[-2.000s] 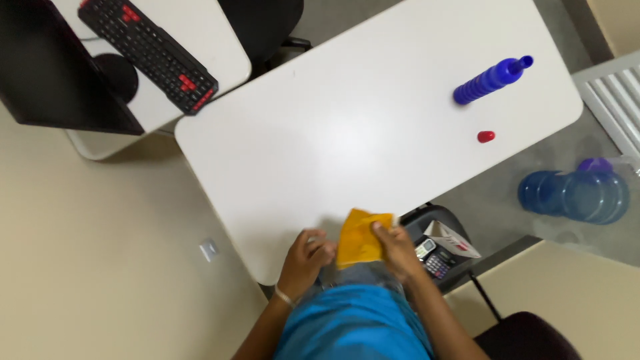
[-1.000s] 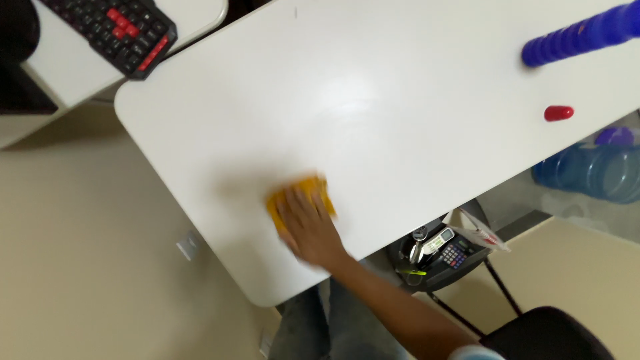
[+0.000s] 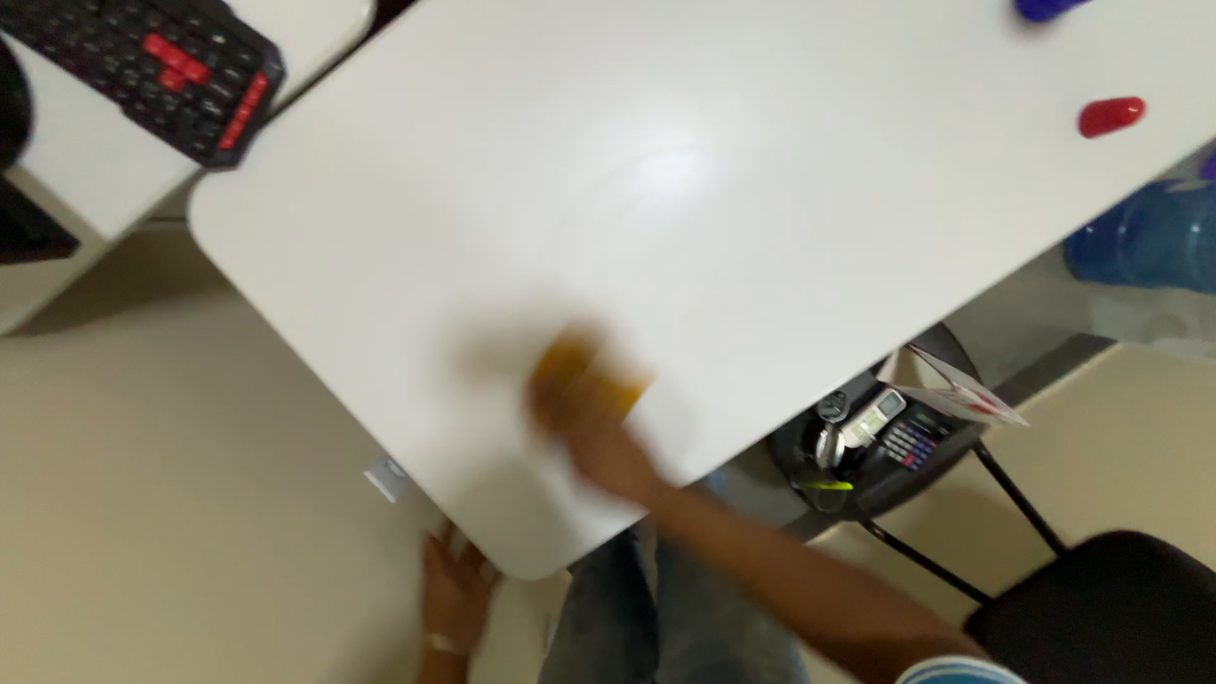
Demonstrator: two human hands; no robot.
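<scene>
My right hand [image 3: 594, 427], blurred by motion, presses a yellow cloth [image 3: 570, 366] onto the white tabletop [image 3: 760, 247], toward its near left part. The fingers lie over the cloth. At the table's near left edge is my left hand [image 3: 459, 579], fingers apart and touching or close beside the edge, with nothing seen in it. A red cap-like object [image 3: 1111, 117] lies on the table at the upper right. Above it, only the end of a blue bottle [image 3: 1045, 8] shows at the frame's top.
A black and red keyboard [image 3: 190, 81] lies on the adjoining desk at upper left. Past the table's right edge are a black chair seat [image 3: 893, 489] holding a calculator [image 3: 912, 442] and small items, another black chair [image 3: 1102, 608], and a large blue water jug [image 3: 1149, 237].
Two seconds ago both hands were near my body with the cloth; one second ago my right hand had it flat on the table. My left hand now shows at the table edge. The view is closer.
</scene>
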